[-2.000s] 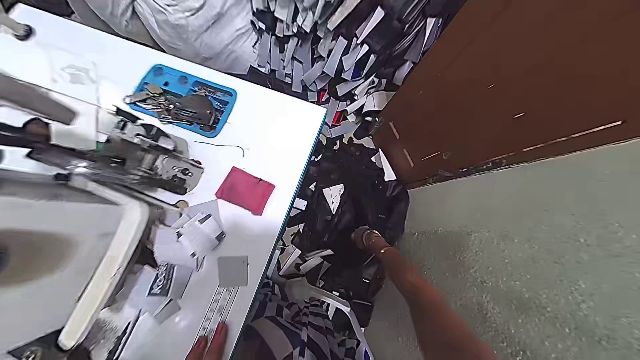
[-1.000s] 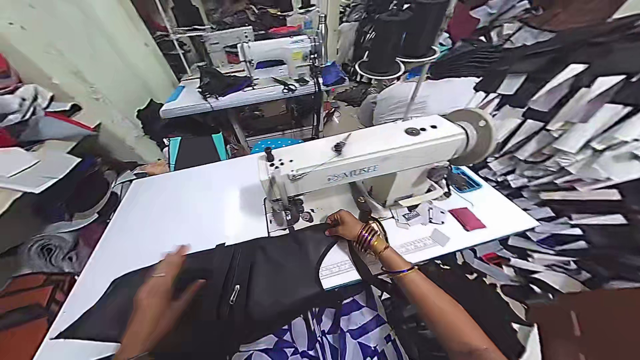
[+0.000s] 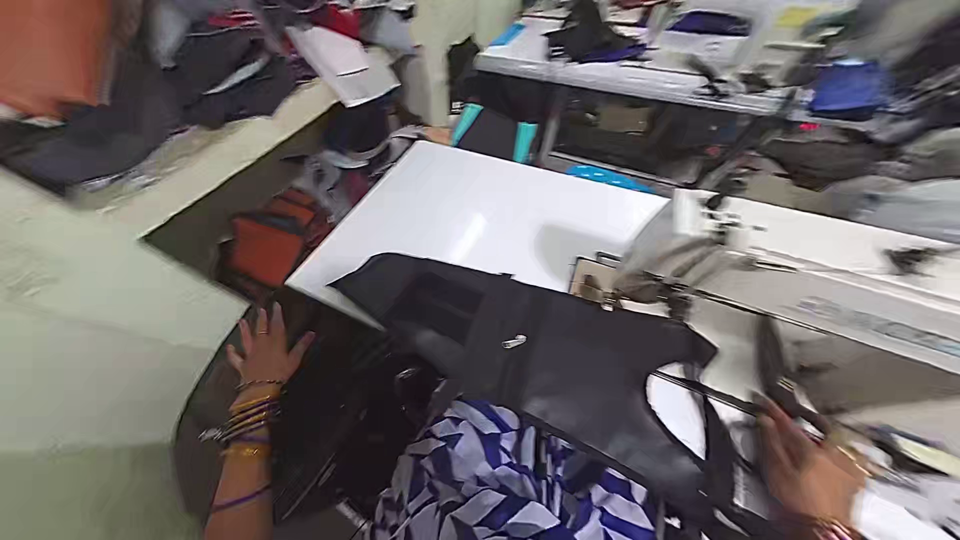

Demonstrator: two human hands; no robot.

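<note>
A black fabric bag piece (image 3: 570, 352) with a zipper pull lies across the white sewing table (image 3: 480, 210) and my lap. My left hand (image 3: 266, 349), with bangles at its wrist, is spread flat with fingers apart on dark, glossy material (image 3: 322, 405) left of the table. My right hand (image 3: 806, 457) is blurred, beside the black strap (image 3: 720, 442) at the right end of the bag piece; whether it grips the strap is unclear. Beyond it stands the white industrial sewing machine (image 3: 825, 292), its needle area partly hidden by blur.
A pale wall (image 3: 97, 337) and a ledge with fabric pieces (image 3: 225, 82) are at the left. Orange pieces (image 3: 266, 247) lie below the ledge. Behind is another sewing table (image 3: 645, 79) with scissors and cloth on it.
The view has swung left. My left hand has moved off the black bag piece to the dark material at its left. My right hand has moved from beside the needle area toward the strap.
</note>
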